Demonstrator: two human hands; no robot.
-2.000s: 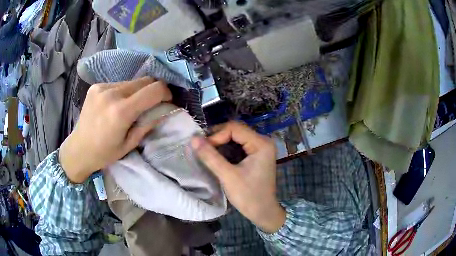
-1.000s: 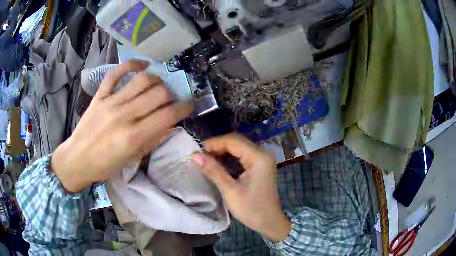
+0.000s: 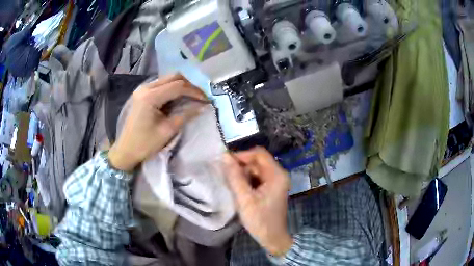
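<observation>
A pale grey-taupe garment piece (image 3: 200, 156) lies over the lap in front of the overlock machine (image 3: 215, 47). My left hand (image 3: 156, 117) holds its upper part with curled fingers, just left of the needle area (image 3: 236, 98). My right hand (image 3: 257, 195) pinches the seam edge at the cloth's right side, below the cloth plate (image 3: 234, 120). The edge runs up between the two hands, beside the plate. Both hands are slightly blurred. The left fingertips are partly hidden in the cloth.
Grey cloth (image 3: 70, 114) is heaped at left. Trimmings (image 3: 296, 127) lie on a blue tray (image 3: 338, 143) below the machine. Olive green pieces (image 3: 408, 104) hang at right. A dark flat rectangle (image 3: 427, 209) and blurred scissors (image 3: 432, 248) lie lower right. Four tension dials (image 3: 319, 26) show above.
The view has shifted, so the machine sits lower and further right, with its dials showing. My left hand has gone from spread over the cloth to gripping its upper part near the needle area.
</observation>
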